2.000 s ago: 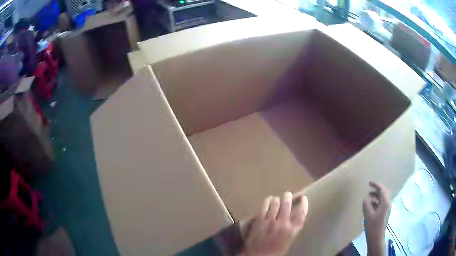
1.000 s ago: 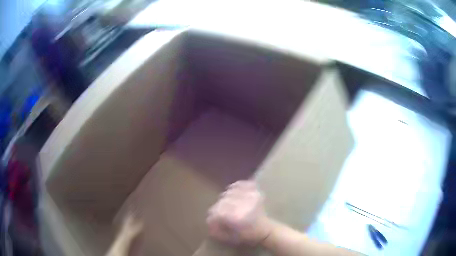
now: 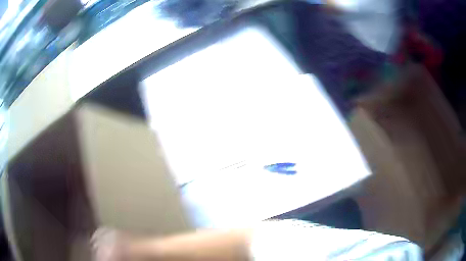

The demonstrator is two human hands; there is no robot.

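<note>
The large brown carton stands at the left, its dark inside partly cut off by the frame edge and one flap beside the table. My right hand is blurred and cut off at the bottom left, at the carton's near edge. Its forearm and a white striped sleeve reach in from the bottom right. Whether the fingers grip the cardboard cannot be told. My left hand is not in view.
The overexposed white worktop bears small blue-handled nippers. A bench with a bright white top runs behind. Another brown carton stands at the right. Something red shows at the upper right, blurred.
The view has swung right, so the carton now lies at the left and the worktop in the middle. My left hand has left the picture; my right hand is now at the bottom left.
</note>
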